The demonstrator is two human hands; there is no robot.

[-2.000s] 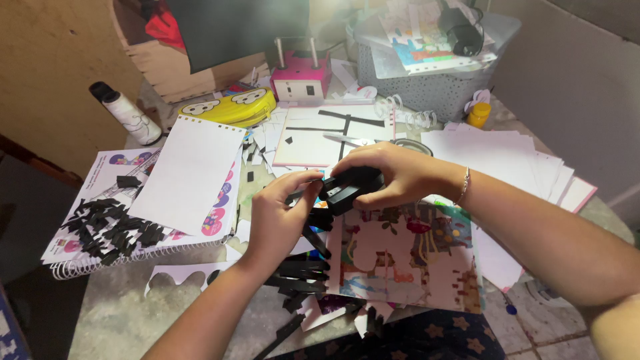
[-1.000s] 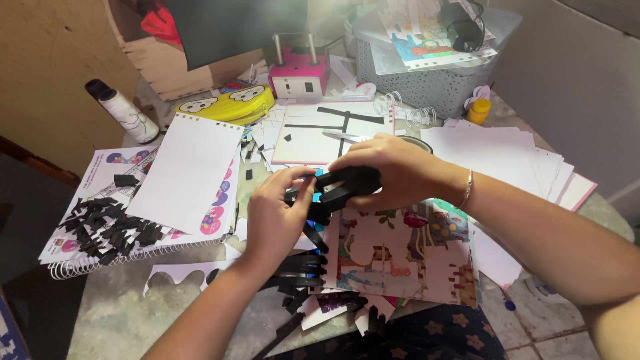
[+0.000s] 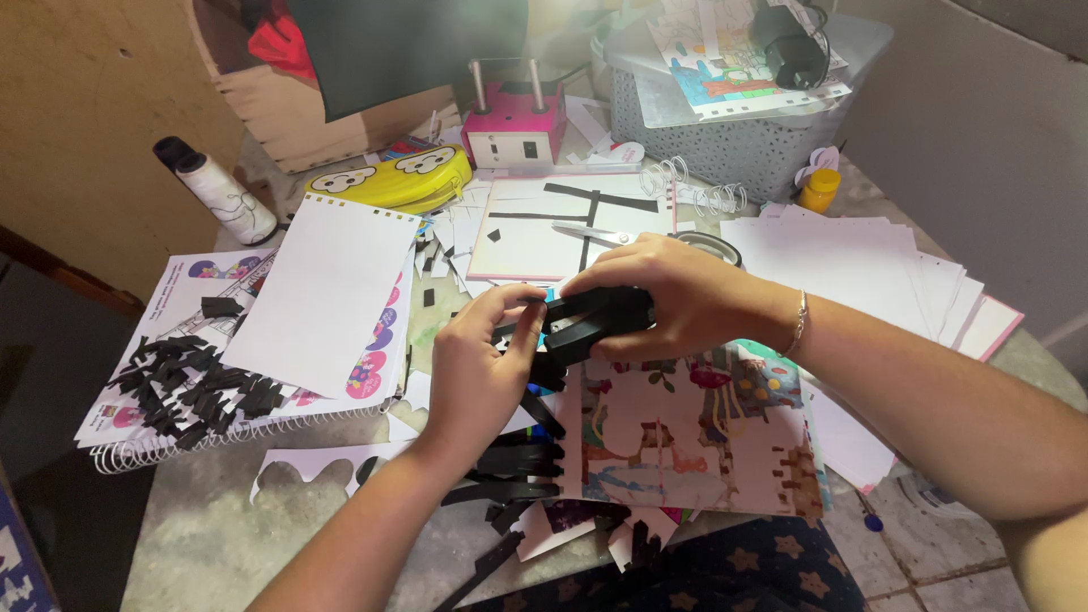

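Observation:
My right hand (image 3: pixel 671 297) grips a black stapler-like tool (image 3: pixel 603 321) above the middle of the table. At the tool's left end, my left hand (image 3: pixel 489 361) pinches a thin black strip between thumb and fingertips. Below both hands, black strips (image 3: pixel 518 459) lie beside a sheet printed with a coloured picture (image 3: pixel 697 450). Behind the hands, scissors (image 3: pixel 595 233) with open blades rest on a white board (image 3: pixel 527 255) with black strips crossing on it. At left, small black pieces (image 3: pixel 183 382) are heaped on a spiral notebook (image 3: pixel 136 340), beside a blank punched sheet (image 3: pixel 319 289).
A yellow pencil case (image 3: pixel 399 183), a pink and white box with two metal posts (image 3: pixel 514 127) and a grey basket (image 3: pixel 705 153) stand at the back. A thread cone (image 3: pixel 225 200) is at back left. Loose sheets (image 3: pixel 824 272) and a small yellow bottle (image 3: pixel 819 190) are at right.
The black tool in my right hand has tilted and turned slightly, with its parts now showing apart at the left end. My left hand stays close beside it.

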